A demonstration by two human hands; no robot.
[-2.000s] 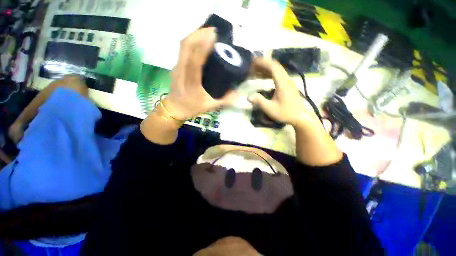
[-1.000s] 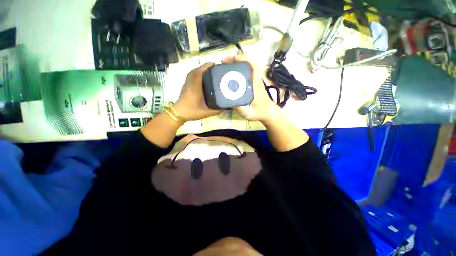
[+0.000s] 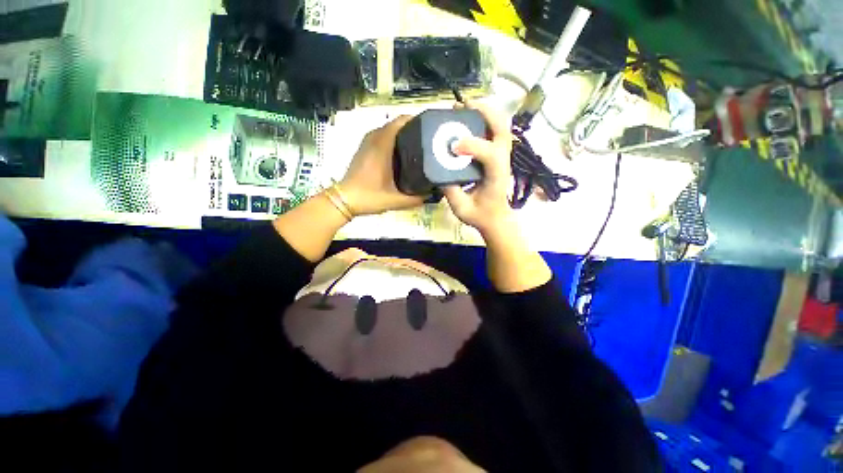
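Note:
A dark cube unit with a white ring on its grey face is held between both hands above the bench, ring side towards the camera. My left hand grips its left side. My right hand is at its right side, with a fingertip on the ring's centre. The cube's underside and what lies beneath it are hidden. Another dark cube-shaped unit lies on the bench behind my left hand, beside a black printed card.
Behind the hands lies a black device in a clear sleeve. To the right are a coiled black cord, a pale rod and a tangled white cable. Green-and-white sheets cover the left. A person's blue sleeve is at lower left.
The view has shifted slightly since a second ago. The cube is turned a little, and a right-hand finger has moved onto its ring face. Earlier, the hands held it farther apart and tilted.

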